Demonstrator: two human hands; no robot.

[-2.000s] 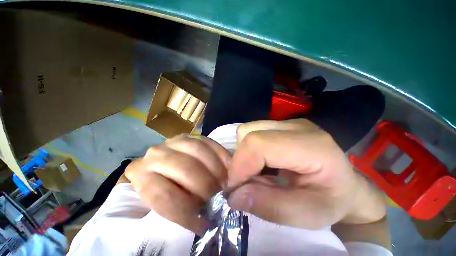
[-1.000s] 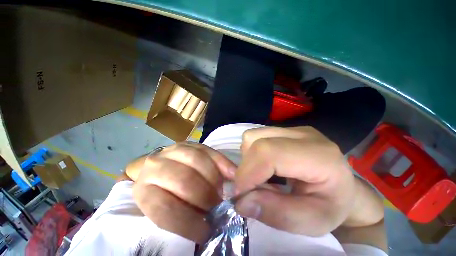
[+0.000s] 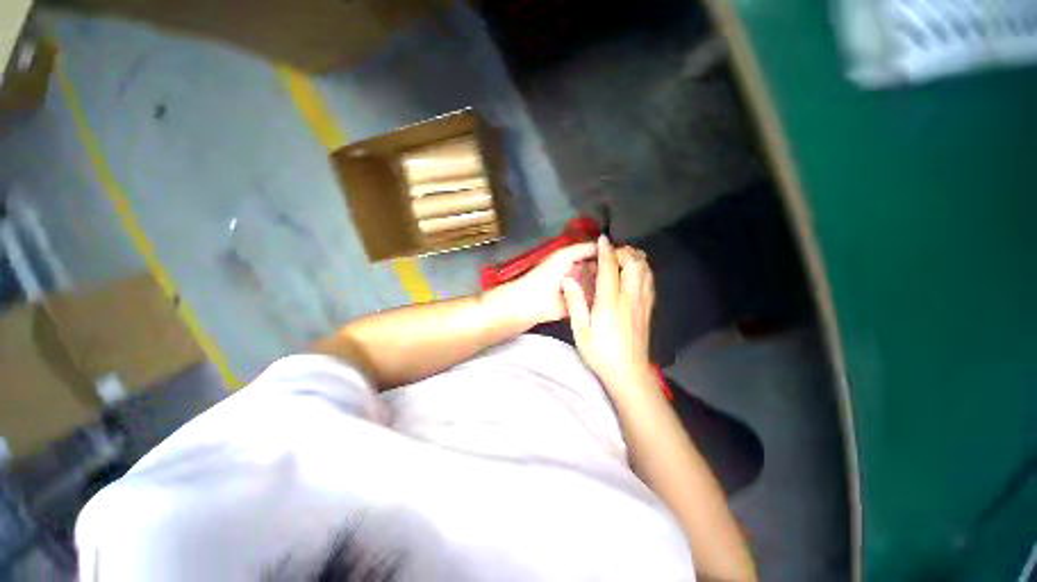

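Observation:
My left hand (image 3: 544, 289) and my right hand (image 3: 616, 309) are together over the lap, small and blurred in the view. Their fingers meet and partly overlap. A thin dark thing (image 3: 604, 216) shows just beyond the fingertips; I cannot tell whether it is held. A dark reddish patch lies between the hands, too blurred to name. The silver foil piece is not visible.
An open brown carton (image 3: 375, 210) with tan rolls (image 3: 453, 205) stands on the grey floor. The green bench (image 3: 910, 296) is at the right, with a white perforated piece (image 3: 944, 34) on it. Red plastic (image 3: 525, 262) shows behind the hands. Other cartons (image 3: 131, 335) are at left.
The view has turned and shifted; the bench edge now runs down the right side. My hands are farther from the camera and closer to the lap. The foil has gone from sight.

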